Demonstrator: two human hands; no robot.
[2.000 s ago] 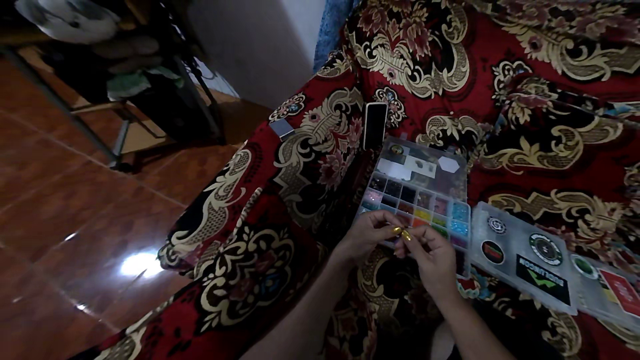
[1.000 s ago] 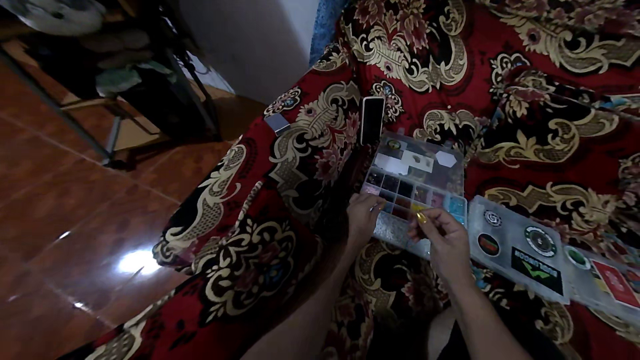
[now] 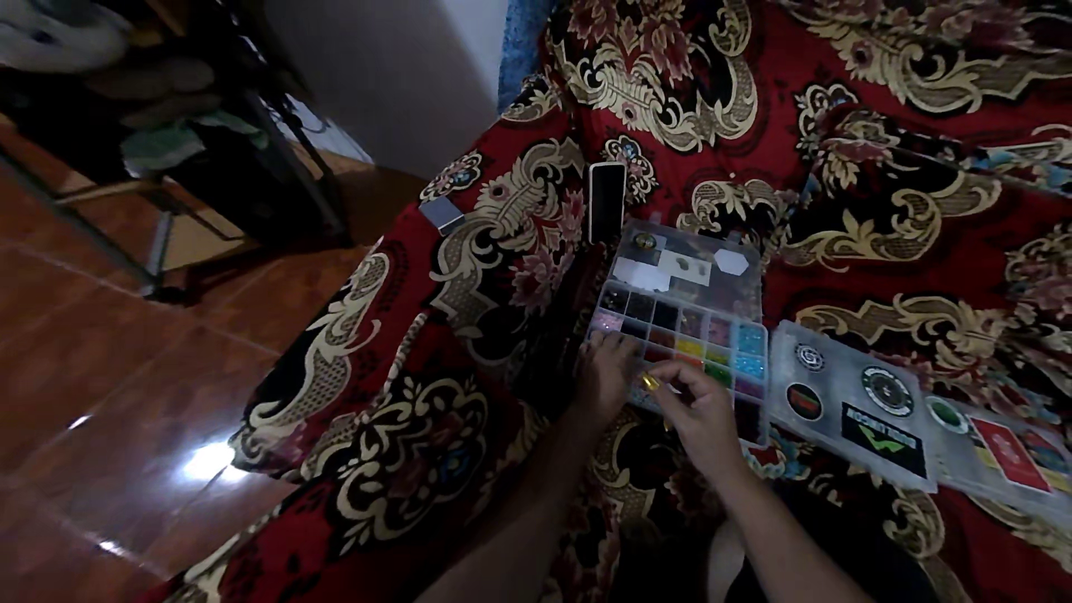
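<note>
An open clear plastic compartment box (image 3: pixel 765 394) holds beads of several colours, sorted by cell; its lid (image 3: pixel 737 289) lies back with paper pieces and stickers on it. My left hand (image 3: pixel 609 368) is over the box's left side, fingers bent down at the cells; whether it holds a bead cannot be told. Beside it, my right hand (image 3: pixel 699 410) pinches a small shiny gold-coloured object (image 3: pixel 651 382) between thumb and finger, above the front cells. The object's exact kind is too small to tell.
Right of the box lie a closed plastic case (image 3: pixel 846 448) with stickers and another stickered case (image 3: pixel 967 469). A smartphone (image 3: pixel 606 203) stands behind the box. A small grey box (image 3: pixel 442 215) rests on the patterned red sofa cover (image 3: pixel 536 276). A metal-framed shelf (image 3: pixel 159 243) stands at left.
Two seconds ago both hands were together at the gold-coloured object. My left hand has since moved left to the cells, while my right hand keeps the object.
</note>
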